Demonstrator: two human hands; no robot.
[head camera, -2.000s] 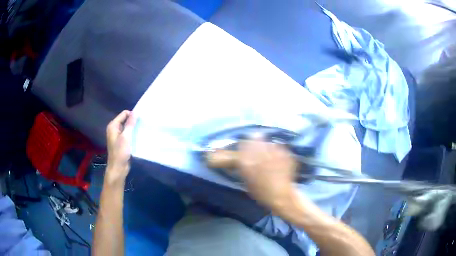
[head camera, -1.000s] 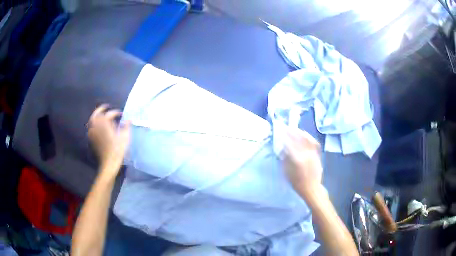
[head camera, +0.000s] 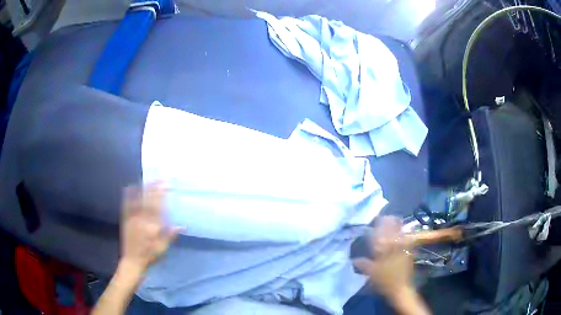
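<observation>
A light blue garment (head camera: 246, 184) lies on the dark blue-grey padded table cover (head camera: 197, 67), glaring white in its upper part, with loose folds at its right end and along the front edge. My left hand (head camera: 144, 224) is blurred, fingers apart, at the garment's lower left edge. My right hand (head camera: 389, 255) is blurred, beside the garment's lower right and the left end of the steam iron's brown handle (head camera: 435, 236). Whether it touches the handle is unclear. The iron sits at the right table edge.
A bunched light blue cloth (head camera: 360, 80) lies at the table's back right. A blue bar (head camera: 125, 50) is at the back left. A dark phone-like object (head camera: 27, 206) lies at the far left. A red stool (head camera: 38, 280) stands at lower left. A yellowish hose (head camera: 465, 80) curves at right.
The garment's upper part now lies flatter, and its right end is separate from the bunched cloth. My right hand has left the cloth and moved down and right toward the iron. The view has shifted right.
</observation>
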